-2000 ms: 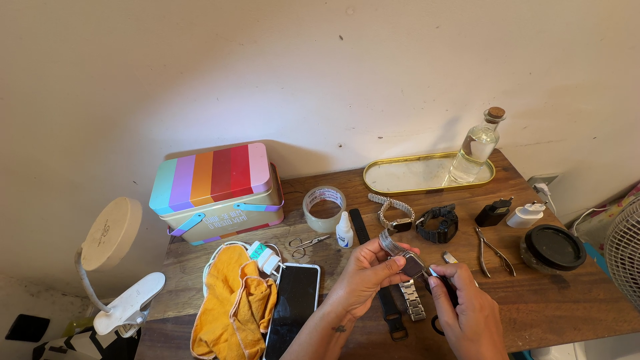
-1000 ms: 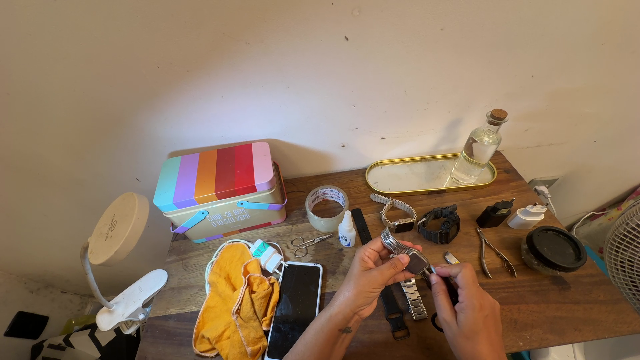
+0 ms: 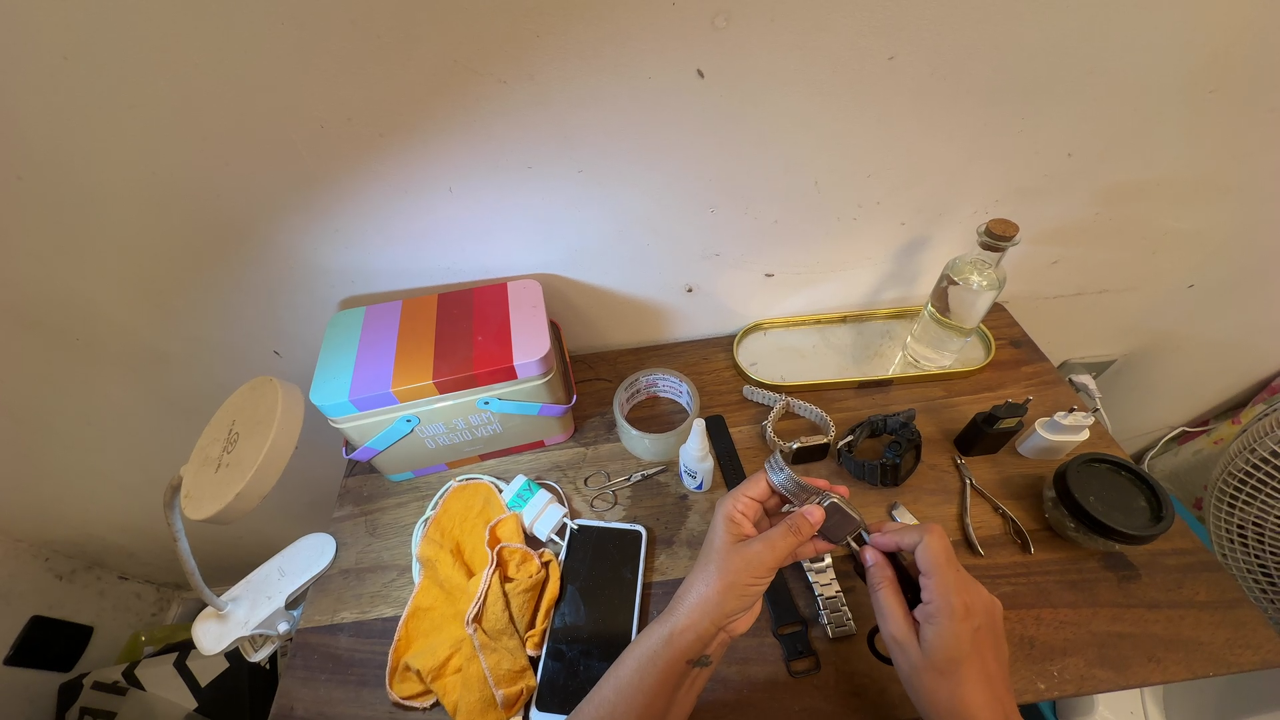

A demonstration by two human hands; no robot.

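My left hand (image 3: pixel 752 548) holds a square smartwatch (image 3: pixel 828 517) with a silver metal band (image 3: pixel 790 480) curving up from one side. At the lower right edge of its case, my right hand (image 3: pixel 930 600) pinches a small, thin metal piece (image 3: pixel 858 540); its exact kind cannot be told. Below the hands lie a silver link band (image 3: pixel 829 598) and a black watch strap (image 3: pixel 790 625), partly hidden. Behind them are another smartwatch with a light link band (image 3: pixel 808 450) and a black digital watch (image 3: pixel 880 447).
Nippers (image 3: pixel 985 510), black and white power adapters (image 3: pixel 990 428) and a black-lidded jar (image 3: pixel 1112 500) are at right. A corked bottle (image 3: pixel 955 305) stands on a gold-rimmed tray (image 3: pixel 800 378). At left are clear tape (image 3: pixel 655 440), a white glue bottle (image 3: pixel 696 462), scissors (image 3: pixel 622 482), phone (image 3: pixel 590 610), orange cloth (image 3: pixel 450 600), striped tin (image 3: pixel 480 425) and lamp (image 3: pixel 240 450).
My right hand's fingertips have come closer to the watch case held in my left hand. The other objects on the table have not moved.
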